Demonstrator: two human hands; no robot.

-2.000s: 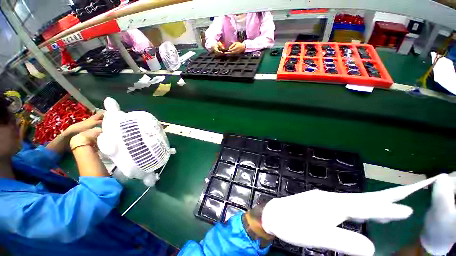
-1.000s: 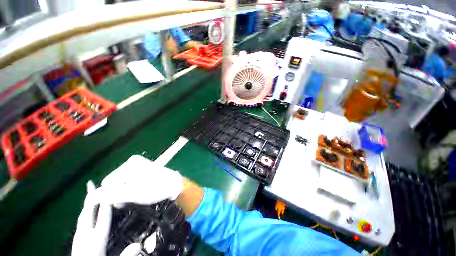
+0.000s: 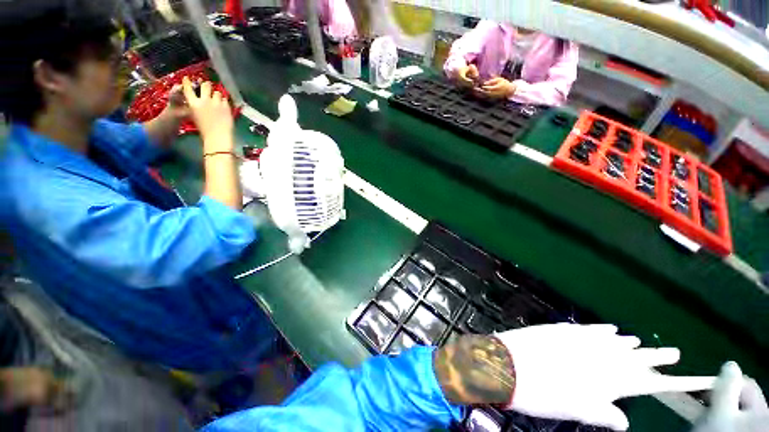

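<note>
My left hand (image 3: 582, 374) wears a white knit glove. It is at the lower right with its fingers spread and holds nothing. One glove fingertip is stretched out to the right. My right hand (image 3: 732, 407), also in a white glove, is cut off by the right edge and pinches that stretched tip. The black blister tray (image 3: 411, 301) with square pockets lies under and behind my left hand, which hides its right part. The visible left pockets look shiny. I cannot tell whether they hold anything.
A white fan (image 3: 305, 181) stands left of the tray, its cord on the green bench. A person in blue (image 3: 126, 228) works close at left. Across the line are a person in pink (image 3: 540, 63), a black tray (image 3: 459, 114) and an orange-red parts tray (image 3: 645, 177).
The view has swung back left from the machine table and pink fan, which are out of frame. My hands were together over a black tray; now my left fingers are spread and my right pinches a glove tip.
</note>
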